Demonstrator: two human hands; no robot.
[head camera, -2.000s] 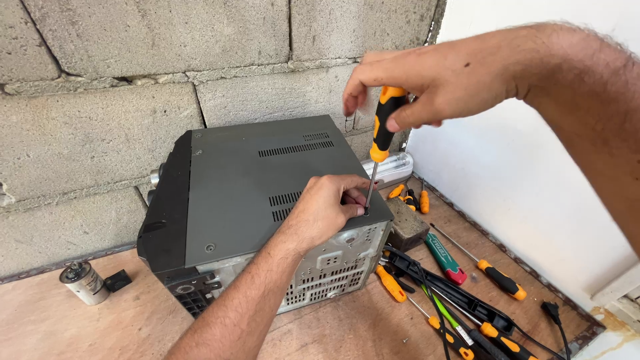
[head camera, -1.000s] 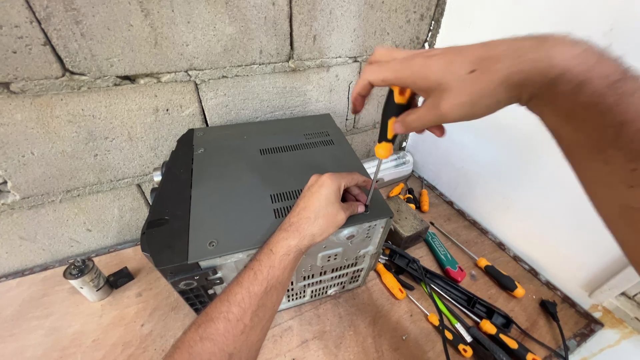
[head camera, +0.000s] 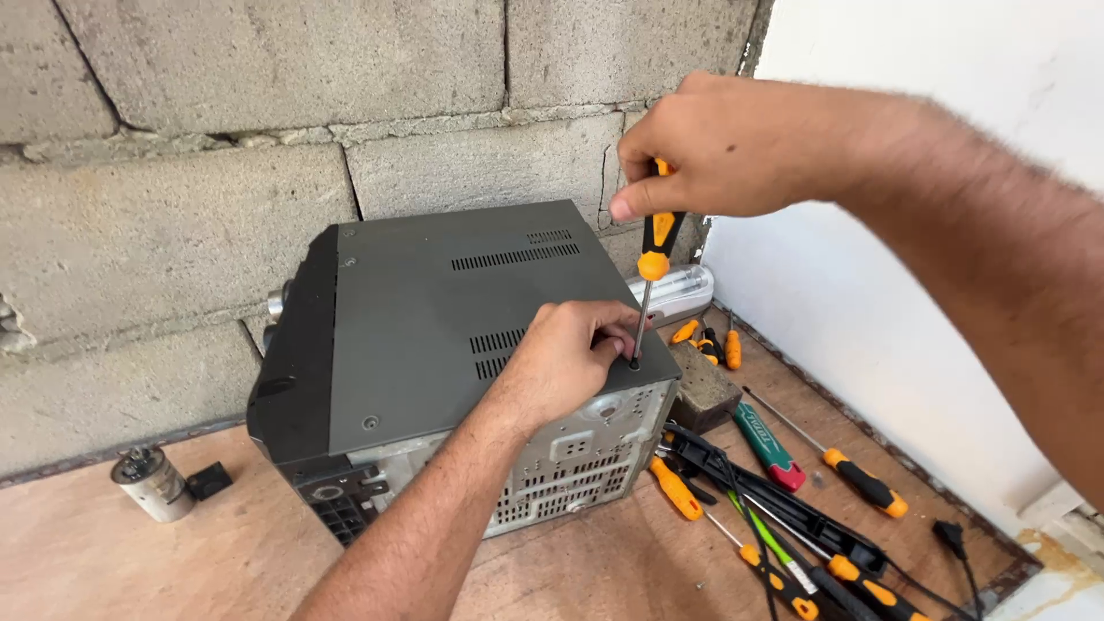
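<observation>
A dark grey metal-cased electronic unit (head camera: 414, 319), with a black front panel and a perforated bare-metal bottom, stands on a wooden tabletop. My right hand (head camera: 699, 147) grips the orange and black handle of a screwdriver (head camera: 660, 241) from above. The screwdriver is nearly upright, its tip at a dark screw (head camera: 634, 363) near the right corner of the case. My left hand (head camera: 573, 354) rests on the case, its thumb and fingertips pinched at the lower shaft near the screw. Its fingers partly cover the slotted vents (head camera: 496, 341).
A cylindrical capacitor (head camera: 153, 487) and a small black block (head camera: 209, 480) sit at the left. To the right are a lamp (head camera: 677, 289), a stone block (head camera: 703, 388), a green and red Total tool (head camera: 768, 444), several screwdrivers (head camera: 867, 483) and a black plug (head camera: 949, 535). A block wall stands behind.
My right hand has shifted its grip on the screwdriver handle, and the screwdriver stands more upright than one second ago. My left hand stays by the screw.
</observation>
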